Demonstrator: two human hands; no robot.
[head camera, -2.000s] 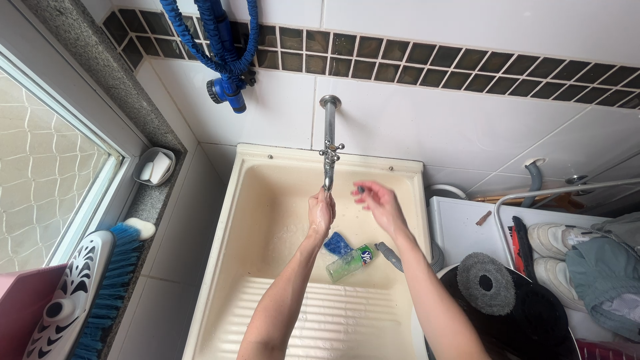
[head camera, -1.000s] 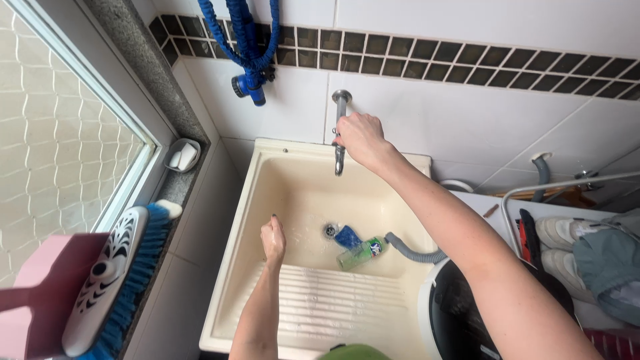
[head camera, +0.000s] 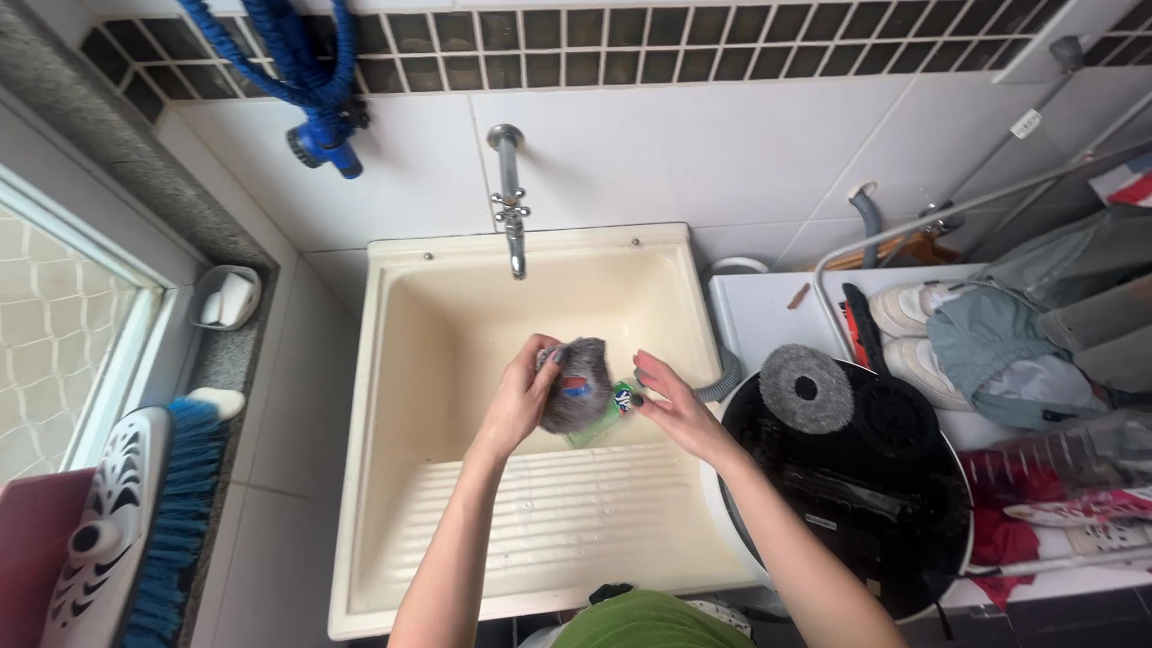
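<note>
My left hand [head camera: 522, 391] grips a grey, round mop pad [head camera: 576, 409] by its left edge, over the basin of a cream laundry sink [head camera: 432, 360]. Through the pad's centre hole a bit of blue and red shows. My right hand [head camera: 675, 405] is to the right of the pad with fingers apart, holding nothing. Partly behind the pad lies a green dish soap bottle [head camera: 621, 400]. The chrome faucet [head camera: 513, 225] is above the basin. A second grey mop pad [head camera: 805, 387] rests on the black underside of an upturned robot vacuum [head camera: 837, 504].
A blue hose nozzle [head camera: 324, 144] hangs on the tiled wall at left. On the ledge are a soap dish [head camera: 227, 297] and a blue-bristled broom head [head camera: 171, 531]. Beside the robot vacuum are a grey drain hose [head camera: 720, 382], white shoes [head camera: 909, 360] and a metal rack [head camera: 954, 202].
My right hand has left the faucet and moved down beside the soap bottle. My left hand, with no pad visible in it a second ago, now holds the grey pad.
</note>
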